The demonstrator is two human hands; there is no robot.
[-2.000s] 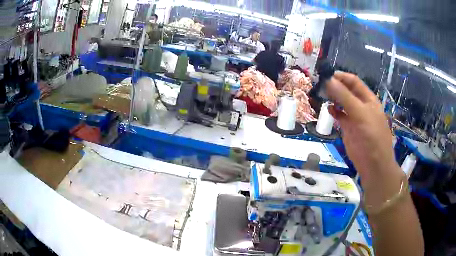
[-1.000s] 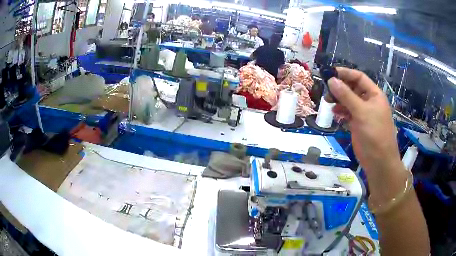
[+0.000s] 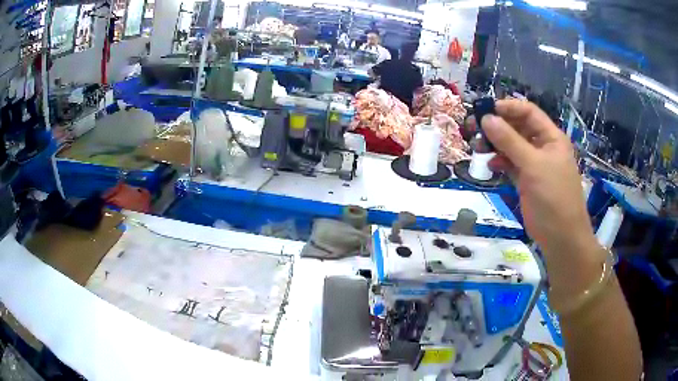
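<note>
My right hand (image 3: pixel 531 156) is raised at the right, above and beyond the sewing machine. Its thumb and fingers pinch a small black piece (image 3: pixel 483 109), which looks like a black label or small label stack; the image is too blurred to tell which. The white overlock machine (image 3: pixel 476 260) with a blue panel stands on the table below the hand. Its silver plate (image 3: pixel 346 316) lies left of the dark needle area (image 3: pixel 401 324). My left hand is not in view.
A marked pattern sheet (image 3: pixel 197 290) lies left on the white table. Grey cloth (image 3: pixel 327 239) is behind the machine, scissors (image 3: pixel 541 359) right of it. White thread cones (image 3: pixel 424 150) stand beyond, near pink garment pieces (image 3: pixel 381 115). A person (image 3: pixel 399 77) is further back.
The view has shifted slightly. My right hand stays raised with the black piece in its fingers, its wrist turned a little. The scissors show more fully.
</note>
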